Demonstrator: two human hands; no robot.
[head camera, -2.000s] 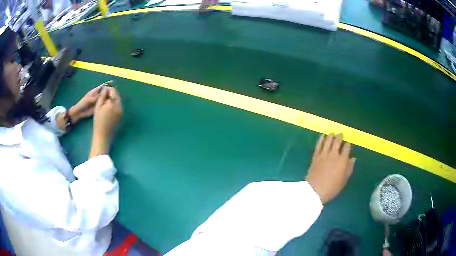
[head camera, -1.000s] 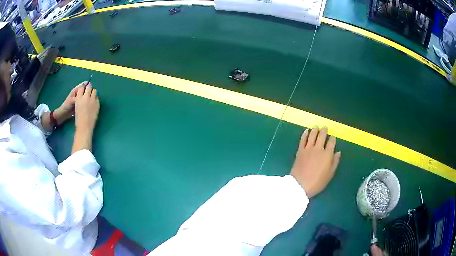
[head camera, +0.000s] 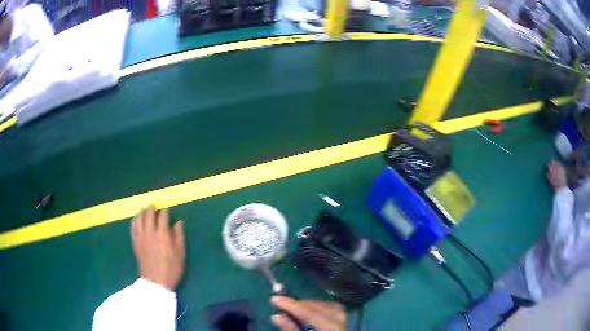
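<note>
My left hand (head camera: 157, 249) lies palm down on the green bench at the yellow strip, fingers a little apart, with nothing seen in it. My right hand (head camera: 310, 315) is at the bottom edge, partly cut off, and holds the soldering iron (head camera: 274, 282) by its dark grip. The iron's tip end is in the whitish tip-cleaning pot (head camera: 228, 244), at the silvery shavings (head camera: 256, 238). The dark fixture (head camera: 231, 315) lies at the bottom edge between my hands, blurred and partly cut off.
The black fume fan (head camera: 341, 258) lies right of the pot. The blue soldering station (head camera: 406, 213) with a yellow sponge (head camera: 451, 196) stands beyond it. A small dark unit (head camera: 44, 200) is on the belt (head camera: 213, 116). Another person's hand (head camera: 557, 174) is at the right.
The view has swung right, bringing the station into sight. My left hand stays at the yellow strip. More of my right hand shows, with the iron still at the pot.
</note>
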